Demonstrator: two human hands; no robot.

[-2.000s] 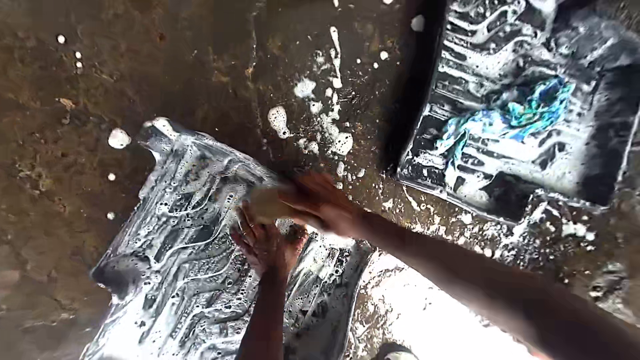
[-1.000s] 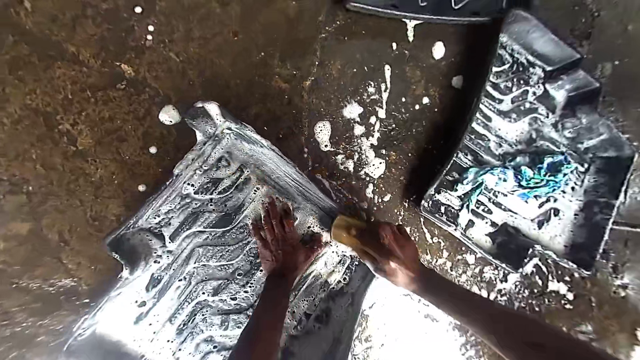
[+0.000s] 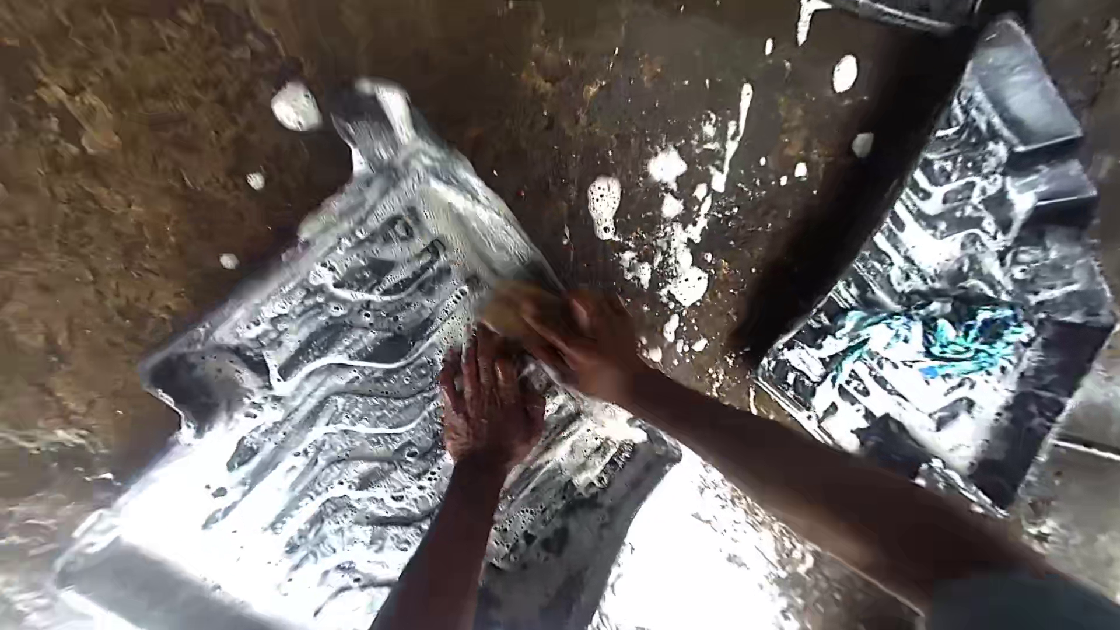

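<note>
A black ribbed car floor mat [image 3: 367,385], covered in soapy foam, lies on the wet floor at the left and centre. My left hand [image 3: 492,398] rests flat on it with the fingers spread a little, holding nothing. Just above and to the right, my right hand [image 3: 595,341] grips a tan scrubbing brush or block [image 3: 521,315], blurred, against the mat near its right edge. The brush's underside is hidden, so its exact kind cannot be told. The two hands are close together.
A second foamy black mat [image 3: 945,219] lies at the right, with a soapy blue-green cloth or netting [image 3: 954,341] on it. Part of another dark mat [image 3: 919,10] shows at the top edge. Foam splashes [image 3: 687,284] dot the brown floor between the mats.
Since one second ago my right hand has moved the brush from the mat's right edge inward, up and left, closer above my left hand. My left hand stays on the mat.
</note>
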